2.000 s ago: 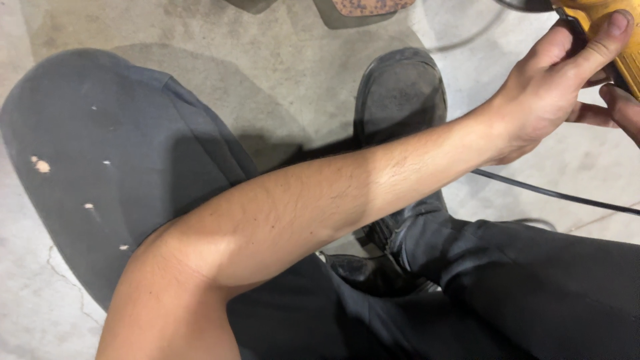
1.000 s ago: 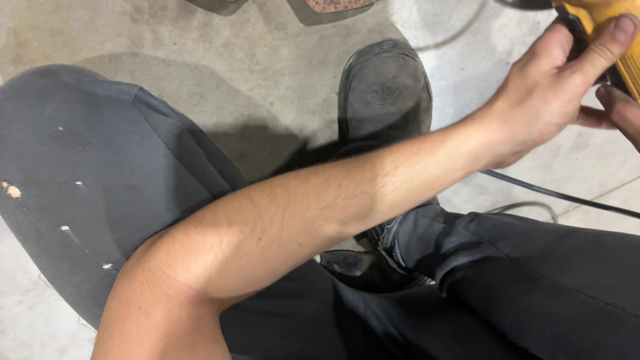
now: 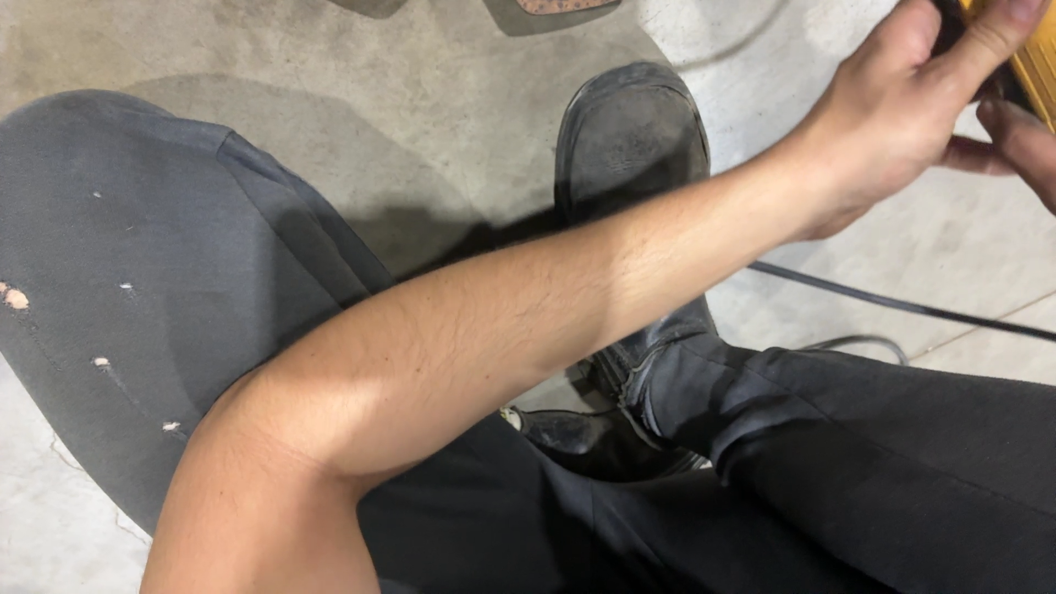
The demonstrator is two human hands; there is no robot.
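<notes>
My left arm reaches across from the lower left. At the top right corner, my left hand (image 3: 899,107) grips a yellow-and-black tool (image 3: 1043,70), with the thumb laid over its yellow casing. Most of the tool lies outside the frame, so its kind cannot be told. Just below it, at the right edge, fingers of my right hand (image 3: 1023,148) show close to the casing. The rest of that hand is cut off, and its hold is hidden.
My bent knee in worn grey trousers (image 3: 165,214) is at left, a dark boot (image 3: 635,140) at centre. A black cable (image 3: 899,305) crosses the concrete floor (image 3: 462,91) at right. Rust-speckled metal pieces (image 3: 565,7) lie at the top edge.
My left hand and the yellow-and-black tool have shifted slightly up and right, leaving less of the tool in view. The left hand keeps its grip.
</notes>
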